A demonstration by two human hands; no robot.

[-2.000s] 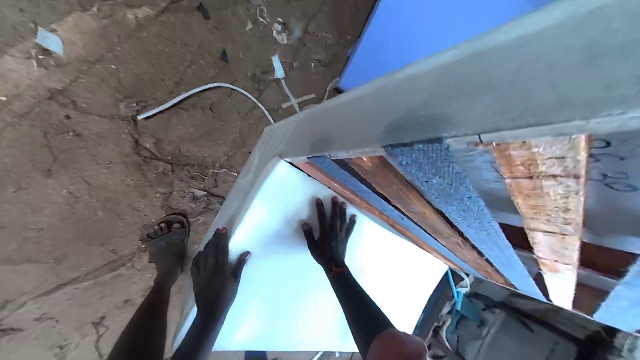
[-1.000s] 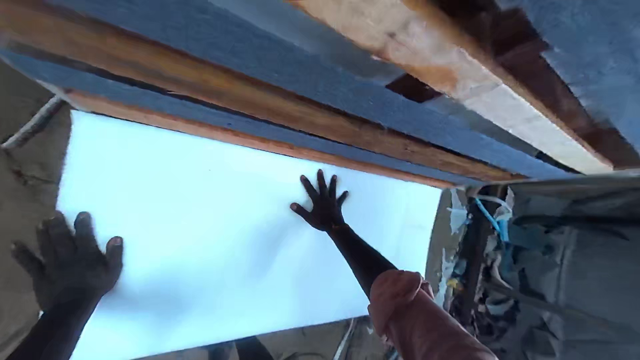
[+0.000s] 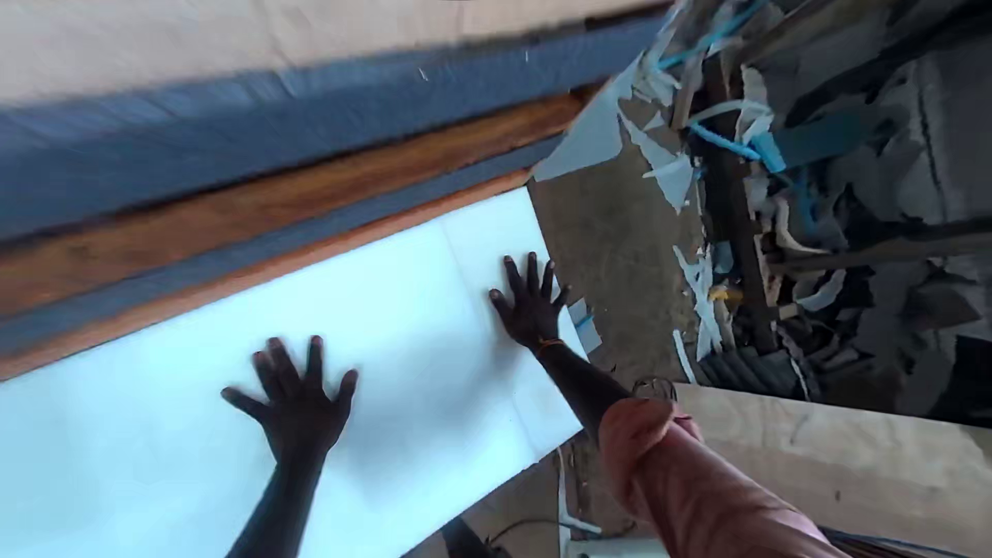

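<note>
A wide white foam-like sheet (image 3: 403,310) lies beside a wooden frame whose strips (image 3: 310,217) alternate with blue-grey padding (image 3: 349,93). My left hand (image 3: 298,403) is spread over the sheet's middle, palm down, fingers apart. Near the sheet's right end my right hand (image 3: 531,310) rests with its fingers spread, a thin band at the wrist. Neither hand grips anything. A faint crease or seam crosses the sheet just left of my right hand.
To the right stands a dark wooden rail (image 3: 744,225) with scraps of pale material and blue strips (image 3: 728,139) around it. A plywood board (image 3: 837,457) lies at the lower right. Bare floor (image 3: 620,232) shows between sheet and rail. A foot is partly visible below the sheet.
The view has swung strongly toward the sheet's right end. My left hand has moved from the sheet's left edge onto its surface; my right hand is now close to the right end.
</note>
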